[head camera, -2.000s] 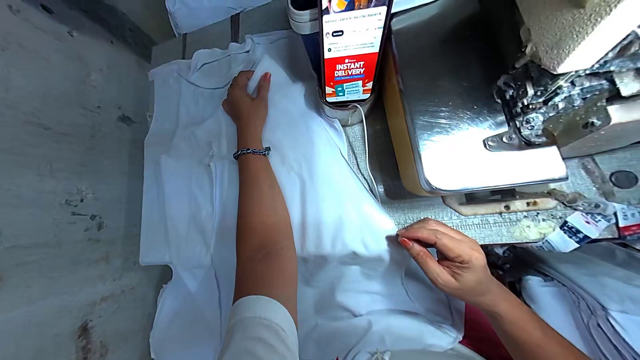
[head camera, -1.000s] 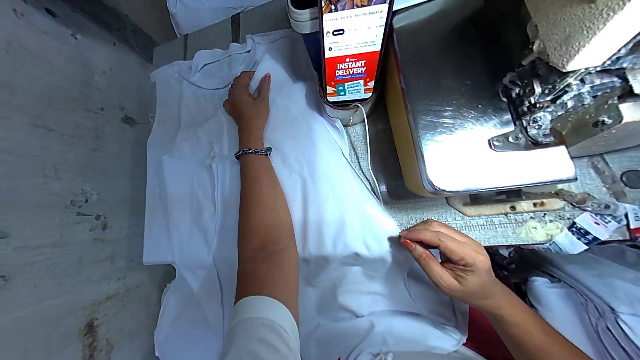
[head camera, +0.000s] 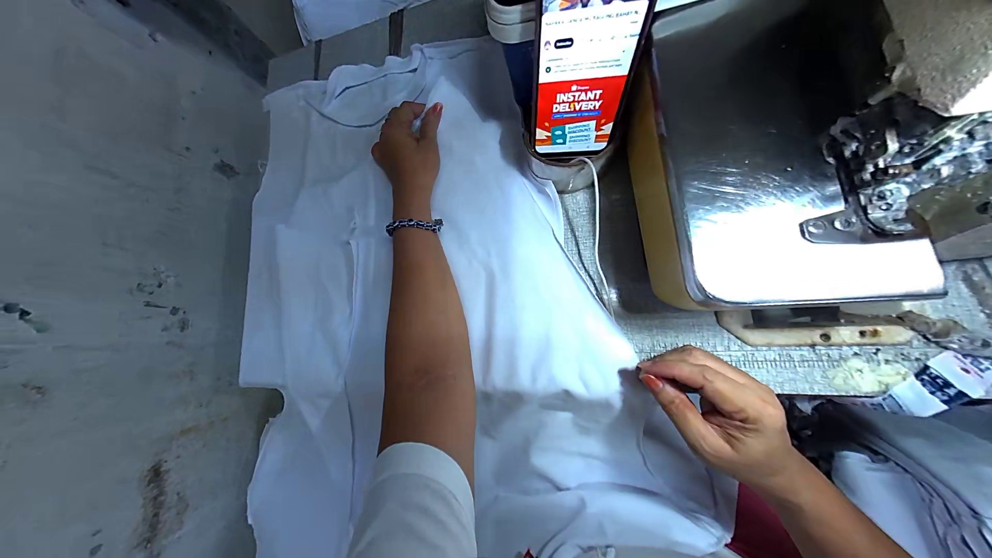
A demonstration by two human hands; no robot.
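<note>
White knit fabric garment pieces [head camera: 527, 310] lie spread over the table and down toward my lap. My left hand [head camera: 409, 147], with a dark beaded bracelet at the wrist, pinches a fold of the cloth near its far end, beside a curved neckline-like edge [head camera: 364, 93]. My right hand [head camera: 721, 403] holds the right edge of the same cloth between thumb and forefinger, below the corner of the sewing machine's metal bed. The cloth between the two hands lies fairly flat with soft wrinkles.
A phone [head camera: 581, 85] leans upright in a container beyond the cloth, its white cable [head camera: 597, 232] trailing down. At right stands an overlock-type sewing machine with a shiny metal plate [head camera: 806, 263]. Grey and white fabric [head camera: 907, 465] is heaped at lower right. A stained wall [head camera: 116, 294] borders the left.
</note>
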